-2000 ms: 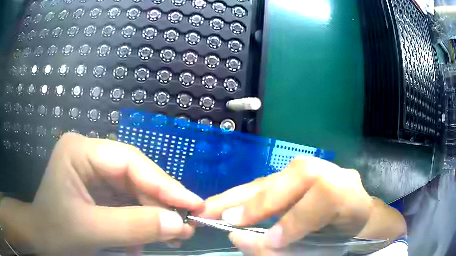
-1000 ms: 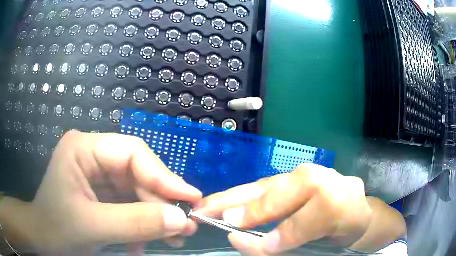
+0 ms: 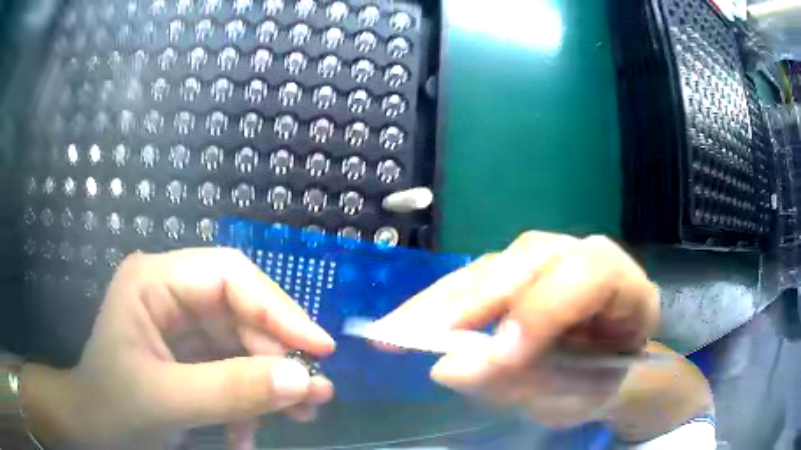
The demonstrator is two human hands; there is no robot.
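My left hand point(image 3: 193, 343) pinches a small dark round component point(image 3: 305, 362) between thumb and fingertips at the lower left. My right hand point(image 3: 544, 325) holds slim metal tweezers point(image 3: 408, 340), blurred, pointing left over the blue sheet; their tips are apart from the component. A small pale blur shows at the tips, too unclear to name. The translucent blue sheet point(image 3: 369, 290) lies across the lower edge of the black tray point(image 3: 263, 110), with rows of tiny whitish pads point(image 3: 303, 274) at its left part. The tray's round pockets hold silver-ringed discs.
A short whitish cylinder point(image 3: 409, 199) lies on the tray's right edge. Green mat point(image 3: 527, 132) lies right of the tray. Black stacked trays point(image 3: 654, 123) stand at the right, with clear plastic trays point(image 3: 784, 176) beyond them.
My right hand has moved up and away from the component, taking the tweezers over the blue sheet. My left hand still pinches the component. The view has shifted slightly.
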